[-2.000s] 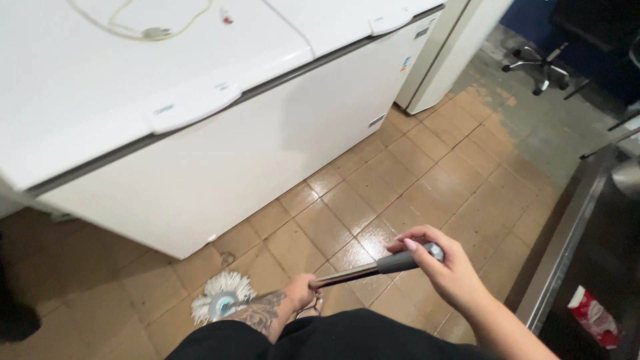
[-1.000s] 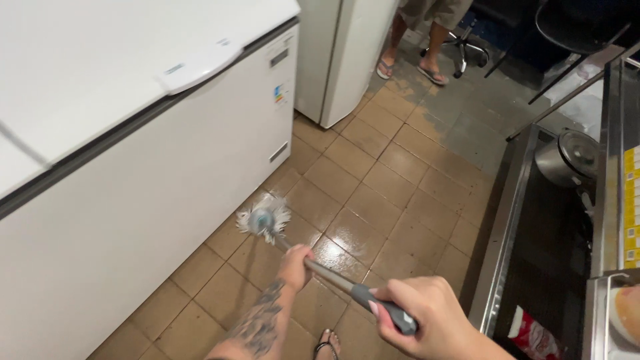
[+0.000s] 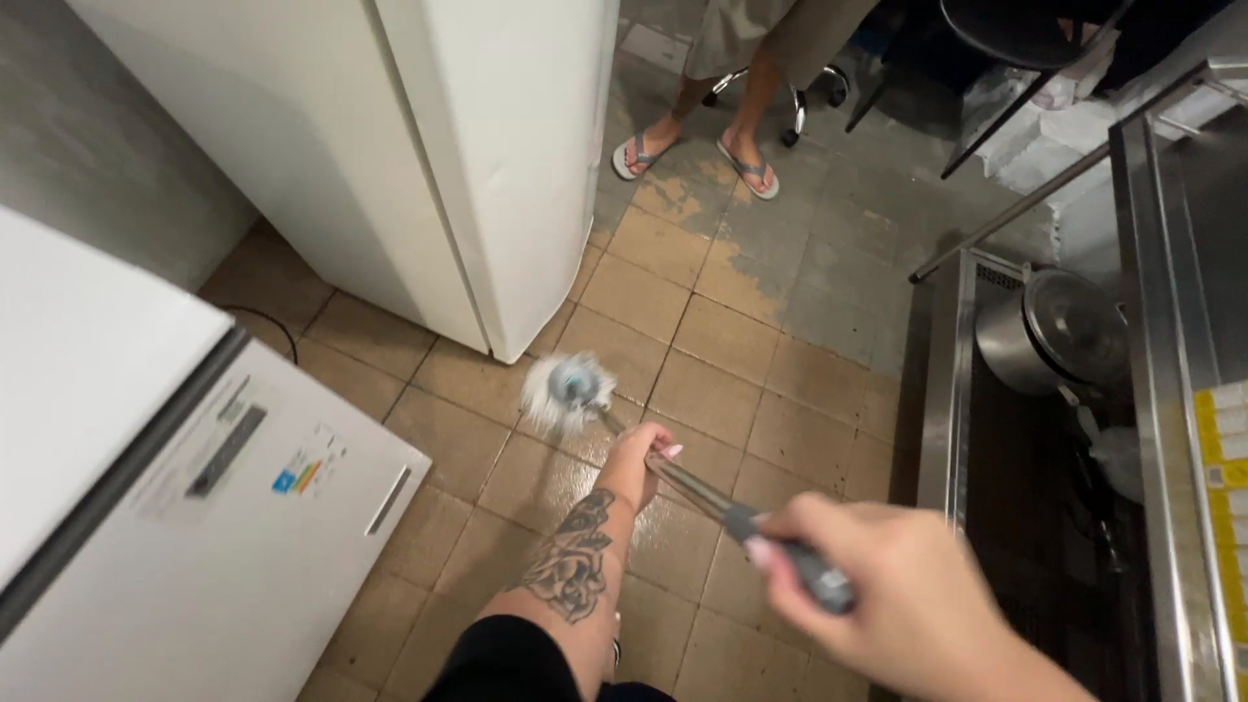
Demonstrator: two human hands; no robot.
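A spin mop's round head (image 3: 568, 390), with white strands and a blue-grey centre, lies on brown floor tiles near the lower corner of a white refrigerator. Its metal pole (image 3: 690, 486) runs from there toward me. My left hand (image 3: 640, 458), at the end of a tattooed forearm, is closed around the pole's lower part. Around the grey plastic grip (image 3: 795, 561) at the pole's upper end is my right hand (image 3: 858, 575), with the grip's tip showing past the thumb. The mop head is slightly blurred.
The white refrigerator (image 3: 497, 175) stands ahead, a white chest freezer (image 3: 292, 526) at left. Beyond the mop stands a person in flip-flops (image 3: 746, 166) beside a wheeled chair base (image 3: 798, 117). At right, a metal shelf unit (image 3: 951, 409) holds a lidded pot (image 3: 1019, 331).
The view has shifted forward along the freezer to the refrigerator. The mop head has moved from beside the freezer to near the refrigerator's corner. Both hands have stayed on the pole.
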